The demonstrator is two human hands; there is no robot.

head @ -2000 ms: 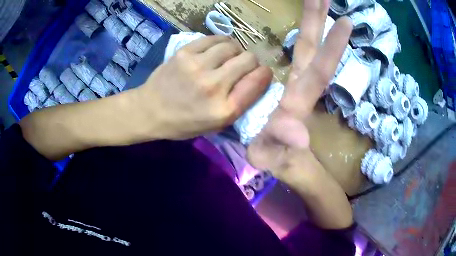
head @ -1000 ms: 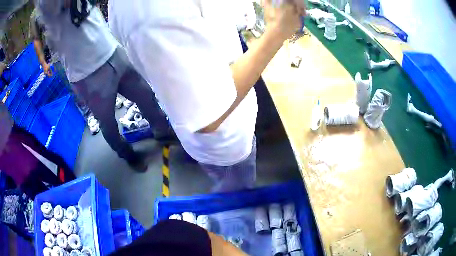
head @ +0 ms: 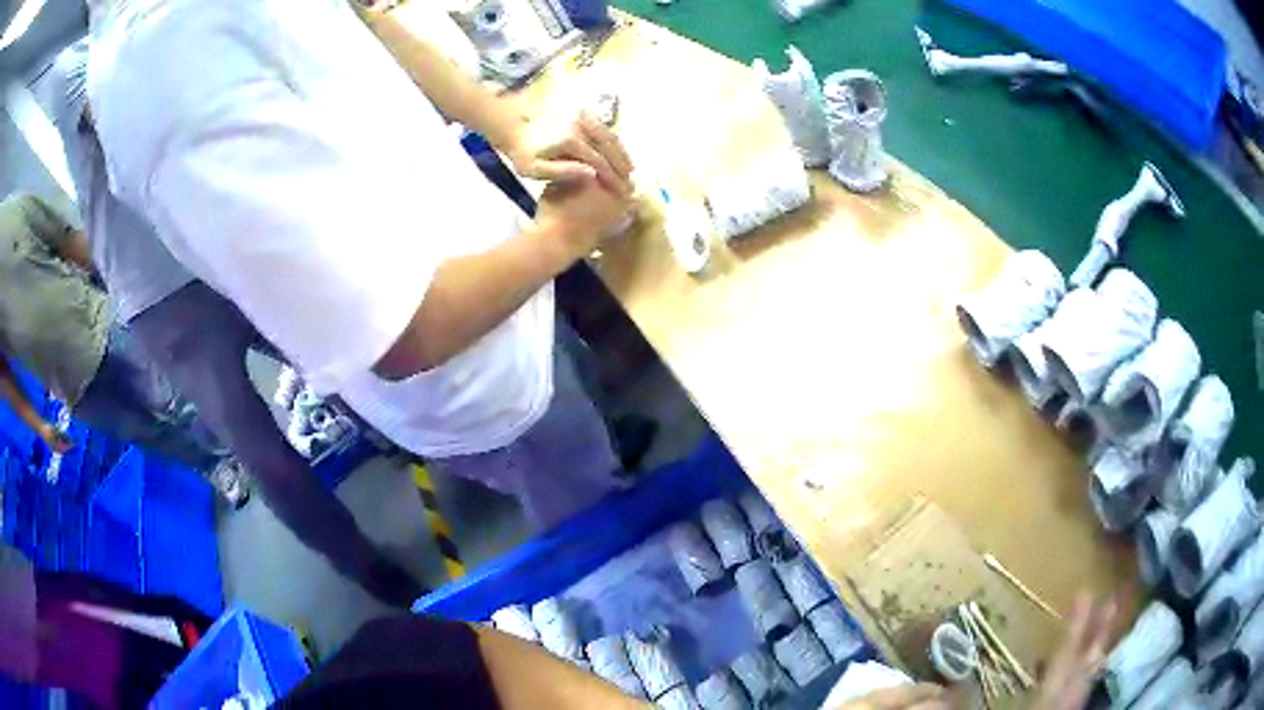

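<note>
My left hand (head: 904, 696) is at the bottom edge, mostly cut off, closed at a light grey sleeve (head: 862, 681) of which only a pale piece shows. My right hand (head: 1076, 669) is blurred at the bottom edge, right of the swabs, fingers apart and no part visible in it. The small glue cup (head: 954, 649) stands between my hands on a dark-spotted cardboard pad (head: 922, 558). Several thin swabs (head: 991, 649) lie beside the cup, and a single swab (head: 1023, 585) lies farther up.
Grey sleeves (head: 1102, 333) are piled along the table's right side by the green belt (head: 957, 132). A blue bin of sleeves (head: 555, 555) is left of the table. A person in white (head: 277, 194) works at upper left beside a white bottle (head: 686, 233). More people and crates stand behind.
The view has swung from my hands to the neighbour, then tilted back so cup, pad and parts of both hands show at the bottom. The neighbour's hands have come together over the table.
</note>
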